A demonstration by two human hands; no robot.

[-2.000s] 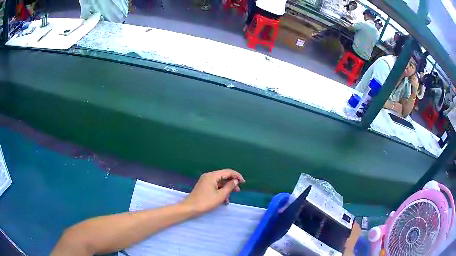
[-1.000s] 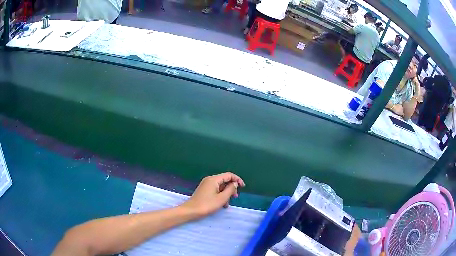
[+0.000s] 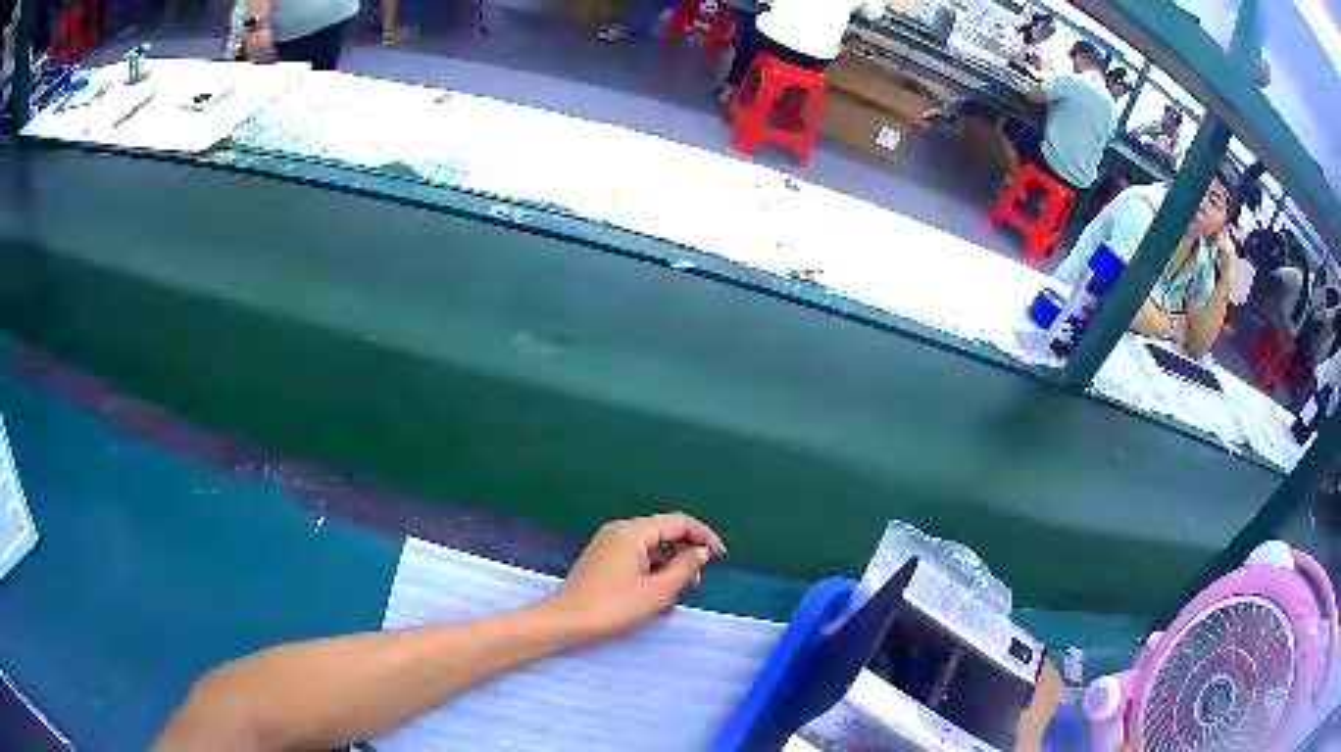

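My left hand [image 3: 630,576] rests over the white foam sheet [image 3: 588,683], its fingers loosely curled and nothing seen in it. To its right, a silver-and-black boxy machine [image 3: 956,661] sits by the blue tray [image 3: 787,661], cut off by the bottom edge. A dark flat piece slants up between them. A clear crinkled plastic piece stands at the machine's far end. A sliver of my right hand [image 3: 1041,708] shows at the machine's right side; its fingers are hidden, so its grip cannot be told.
A pink fan [image 3: 1221,676] stands right of the machine. A green belt-like surface [image 3: 588,397] runs across behind. Beyond it is a white-covered ledge [image 3: 588,176] with a blue-capped bottle by a green post [image 3: 1154,272]. A person leans there; others sit beyond. A white board edge shows far left.
My left hand has shifted very slightly down; the machine and tray look unchanged. The standing person across the ledge at upper left has shifted, and an arm with a wristband now shows.
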